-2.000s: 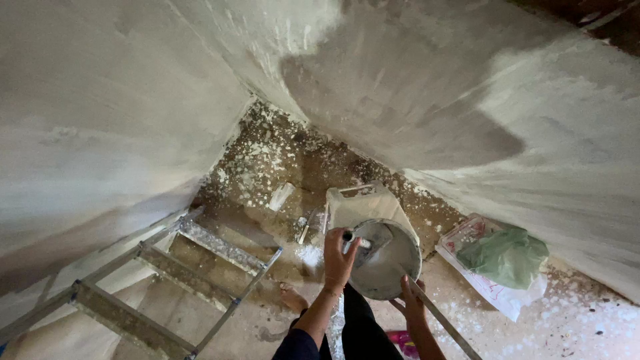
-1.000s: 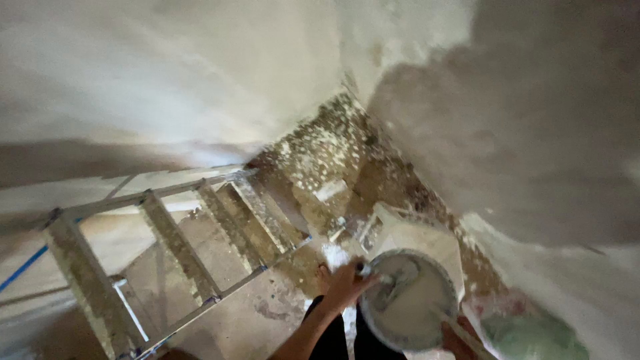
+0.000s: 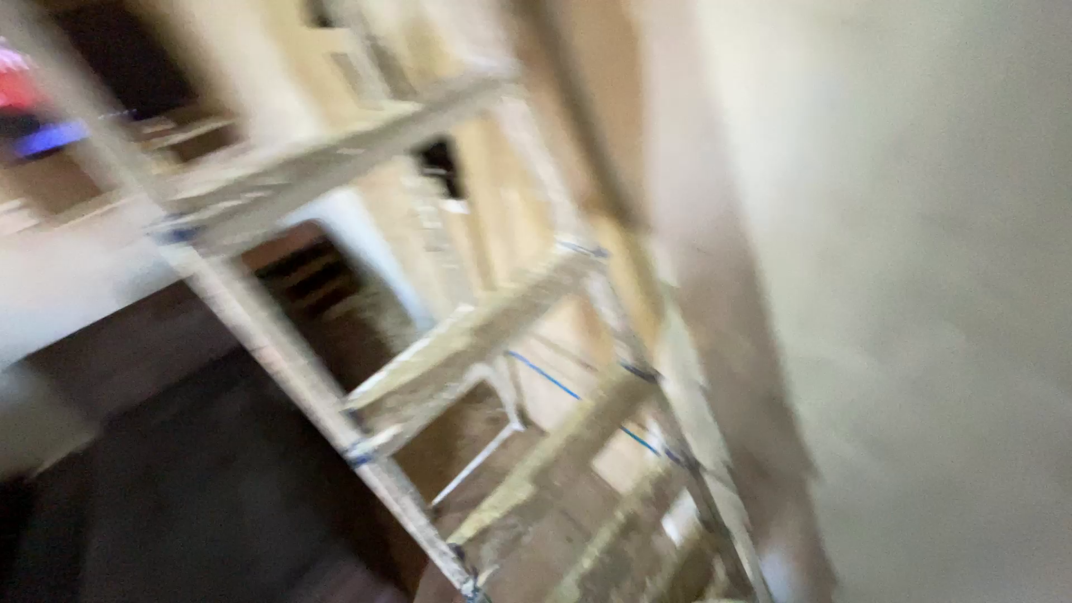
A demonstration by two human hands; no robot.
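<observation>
Neither my left hand nor my right hand shows in the head view now, so what they hold is hidden. A stepladder (image 3: 469, 360) with metal rails and flat, paint-spattered steps fills the middle of the blurred view, leaning diagonally from upper left to lower right. The bucket of grey-white mix is out of frame.
A pale plastered wall (image 3: 913, 293) stands close on the right of the ladder. A thin blue line (image 3: 544, 374) runs behind the steps. At the lower left is a large dark area (image 3: 209, 494). A bright red and blue patch is blurred at the upper left.
The view has swung strongly toward the ladder. Both hands and the bucket, seen low in the earlier frames, have left the view.
</observation>
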